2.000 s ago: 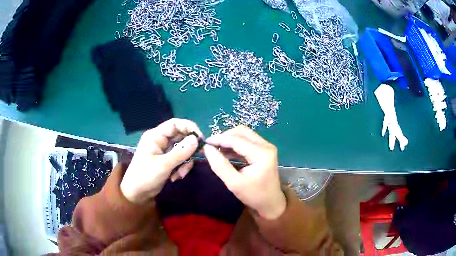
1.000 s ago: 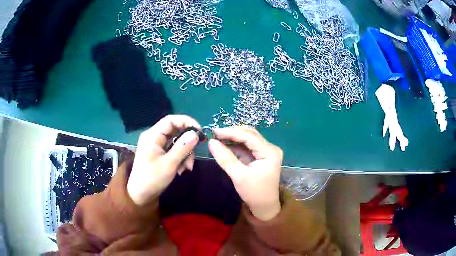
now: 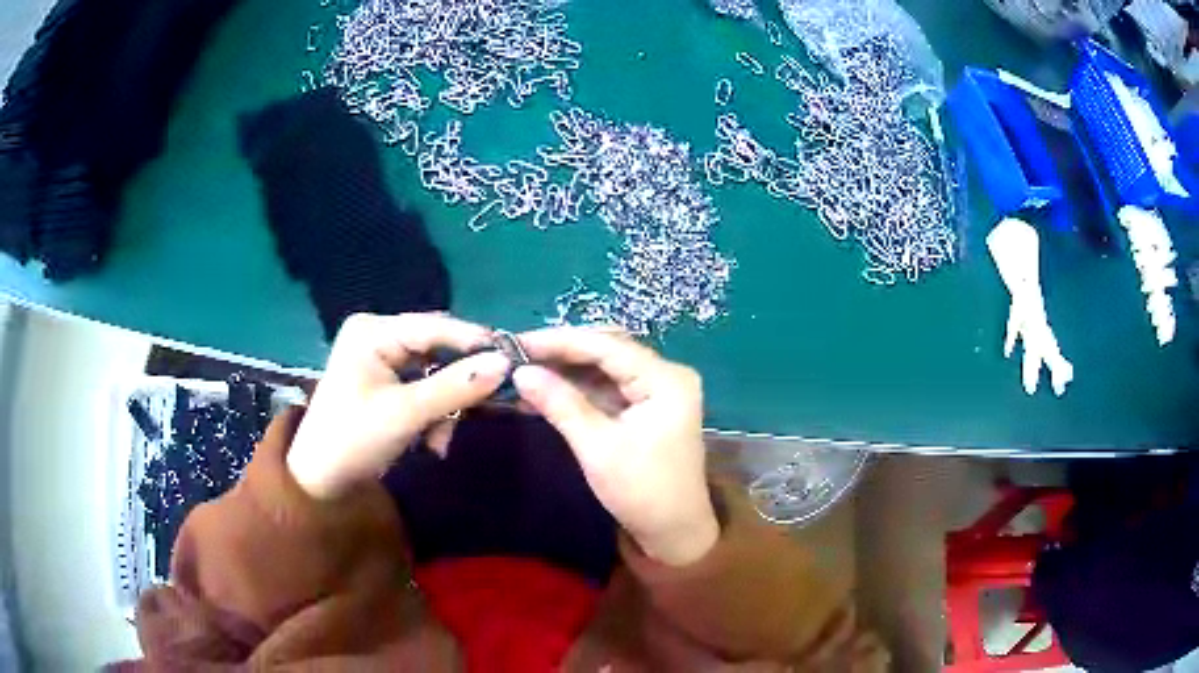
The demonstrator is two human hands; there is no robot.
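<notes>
My left hand (image 3: 384, 401) holds a short black strap piece (image 3: 476, 363) between thumb and fingers, just above the table's near edge. A small silvery metal piece (image 3: 510, 347) shows at the strap's right end, between the fingertips of both hands. My right hand (image 3: 629, 427) pinches this metal piece with thumb and forefinger, touching the strap end. The fingers partly hide the strap. A dense pile of small metal fittings (image 3: 664, 250) lies just beyond the hands. Loose metal hooks (image 3: 447, 53) lie farther back.
A black ribbed sheet (image 3: 345, 210) and stacked black strips (image 3: 79, 132) lie left. More hooks (image 3: 874, 171), a clear bag (image 3: 855, 40), a white glove (image 3: 1026, 302) and blue bins (image 3: 1006, 145) lie right. A white basket (image 3: 129, 526) of black pieces stands below the edge.
Both hands have moved slightly left. A metal piece now shows at the strap's end between the fingertips, which have come closer together.
</notes>
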